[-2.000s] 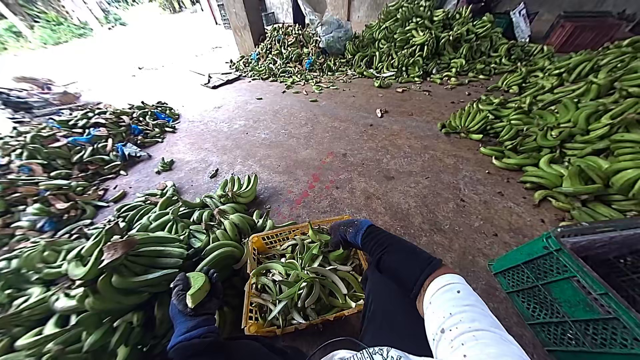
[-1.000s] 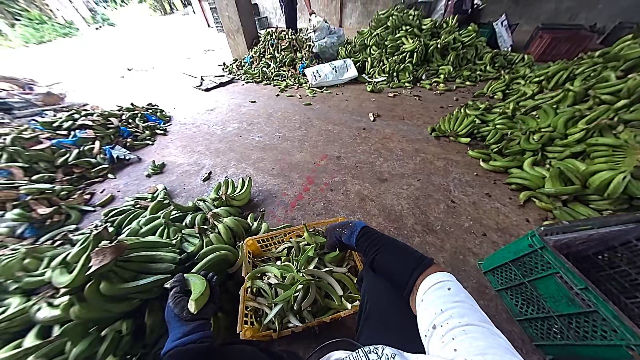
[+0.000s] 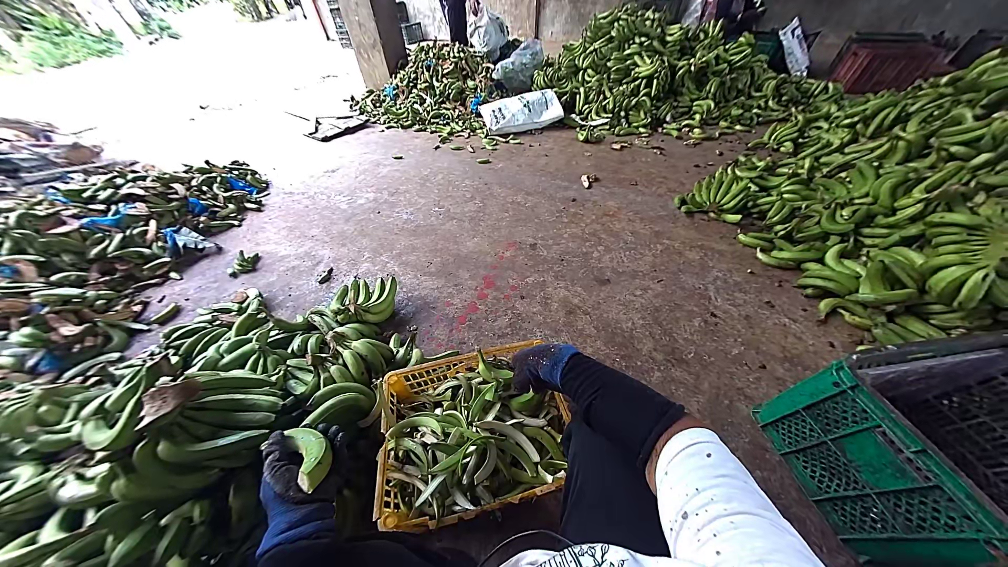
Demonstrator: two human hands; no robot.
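My left hand (image 3: 298,472), in a dark blue and grey work glove, holds a single green banana (image 3: 312,458) beside the near heap of green bananas (image 3: 228,402). My right hand (image 3: 542,367), gloved the same way, is at the far right corner of a yellow plastic crate (image 3: 381,480); its fingers are partly hidden, so I cannot tell whether they hold anything. Green peels (image 3: 472,457), some showing pale inner sides, fill much of that crate.
A green plastic crate (image 3: 854,453) stands at the lower right. Large green banana heaps (image 3: 906,197) lie on the right and at the back. Discarded bananas and blue scraps (image 3: 102,228) lie left. A white sack (image 3: 522,111) and a person's legs (image 3: 455,20) are at the back.
The white sack lies on the floor by the back heap, where the frame from two seconds ago does not show it. The banana in my left hand has turned. My right hand stays at the crate.
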